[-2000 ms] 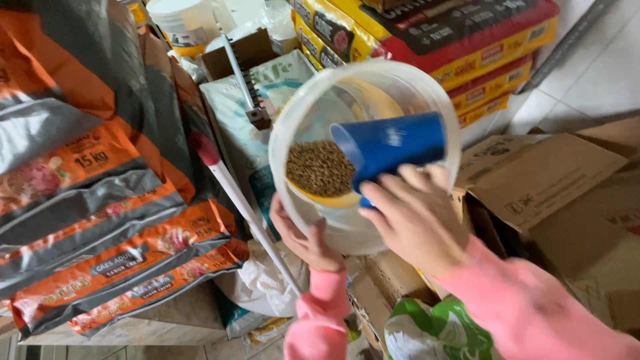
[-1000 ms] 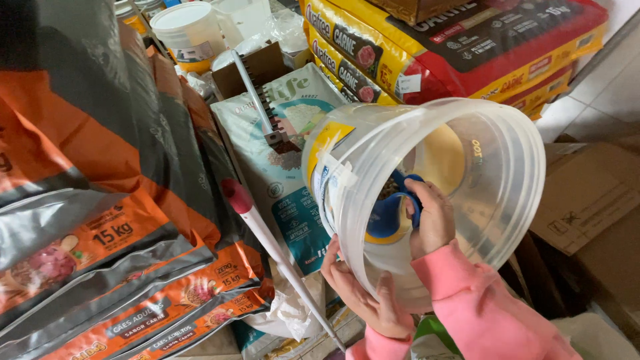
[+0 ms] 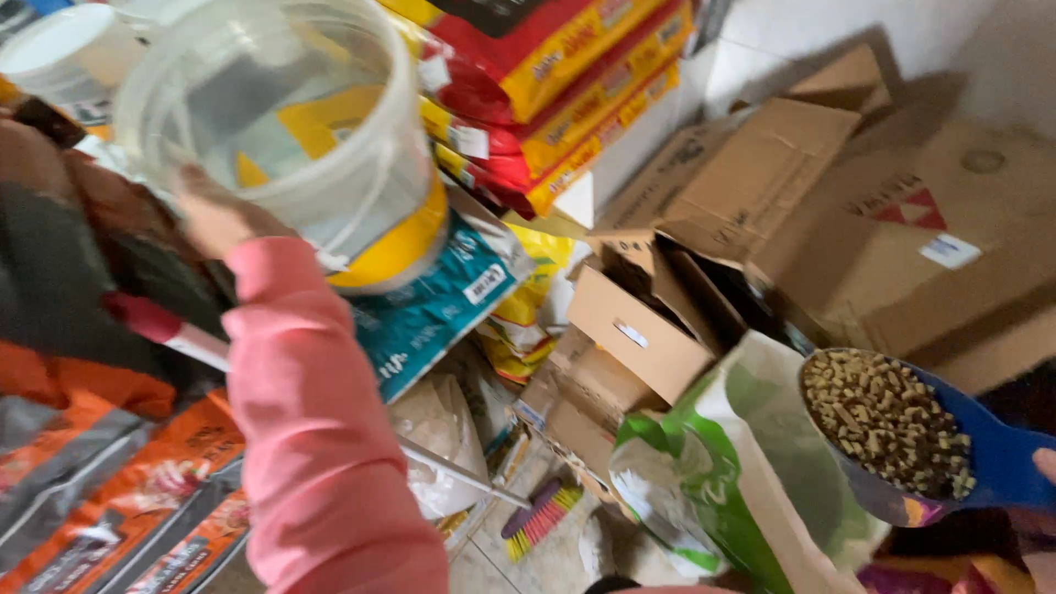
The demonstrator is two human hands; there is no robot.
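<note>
My left hand (image 3: 216, 210) grips the rim of a translucent plastic bucket (image 3: 384, 194), which is tilted and shows no pellets in the part that I see. At the right edge, my right hand (image 3: 1046, 478) is mostly cut off and holds the handle of a blue scoop (image 3: 1002, 450). Brown pellets (image 3: 887, 421) fill the scoop. It hangs beside a green and white bag (image 3: 722, 462) with its top open.
Orange and grey pet food bags (image 3: 124, 495) stand at left, red and yellow bags (image 3: 569, 99) are stacked behind. Cardboard boxes (image 3: 825, 214) lie at right. A teal bag (image 3: 445, 297) is under the bucket; a broom (image 3: 540, 520) has its bristles on the tiled floor.
The scoop has come out of the bucket and moved right, now full of pellets. The bucket has moved left and stands more upright. The view has swung right.
</note>
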